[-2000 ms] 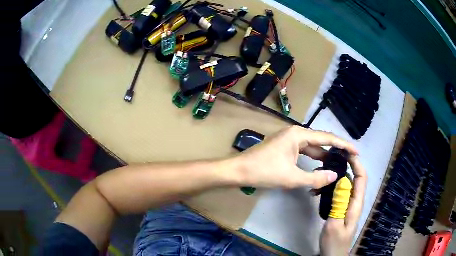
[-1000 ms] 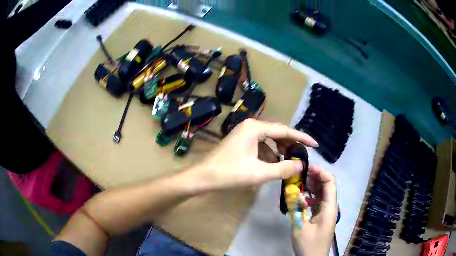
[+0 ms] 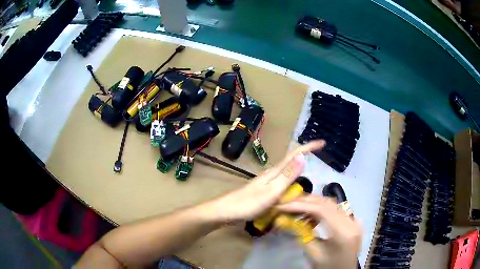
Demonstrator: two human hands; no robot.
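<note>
A black oblong housing with a yellow battery pack point(image 3: 288, 198) is between my two hands, tilted and blurred. My right hand point(image 3: 334, 226) is blurred and curled around its near side. A yellow ribbed piece point(image 3: 301, 227) is at my right thumb. My left hand point(image 3: 263, 193) lies flat against the housing's far side with fingers stretched out; whether it grips is unclear. My hands hide much of the housing. Another black shell with a pale label point(image 3: 337, 195) lies on the white surface just beyond my right hand.
Several black housings point(image 3: 189, 137) with dangling green circuit boards point(image 3: 184, 168) and cables lie on tan cardboard point(image 3: 95, 173). Stacked black parts point(image 3: 334, 128) lie right of it. Rows of slim black parts point(image 3: 416, 184) and a red object point(image 3: 464, 251) are far right. A green conveyor point(image 3: 252, 31) carries black units.
The view has shifted. My hands have moved left in the picture with the housing, which has turned and now shows its yellow battery. My left fingers have straightened. A labelled shell now shows beside my right hand.
</note>
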